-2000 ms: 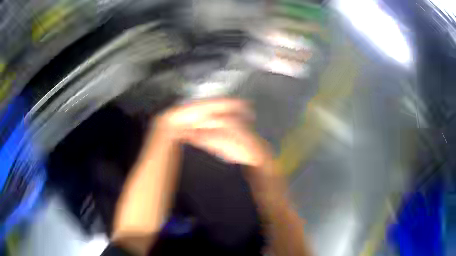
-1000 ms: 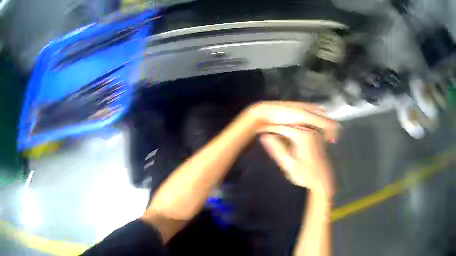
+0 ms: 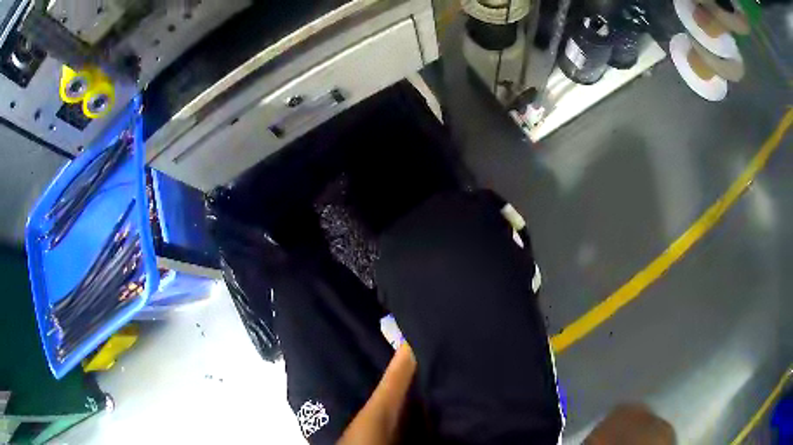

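A shallow bright blue tray (image 3: 96, 252) stands tilted in view at the left, with bundles of dark cut wires (image 3: 100, 282) with coppery ends. My left hand (image 3: 387, 391) is partly visible at the bottom centre, narrowing to a tip between my black-clothed legs beside a small white object (image 3: 391, 330). Its fingers are not clear, and I cannot tell if it holds that object. A blurred brownish shape (image 3: 630, 426), apparently my right hand or arm, is cut off by the bottom edge.
A pale drawer (image 3: 309, 96) spans the top. Below it is a black-lined scrap bin (image 3: 248, 287) with small bits (image 3: 348, 239). Dark cylinders (image 3: 587, 48) stand on a white ledge, near round flanges (image 3: 700, 65). A yellow line (image 3: 696, 239) crosses the grey floor.
My hands, earlier together in front of me, have parted and dropped toward the bottom edge. The view has turned and steadied, showing the tray, drawer and bin clearly.
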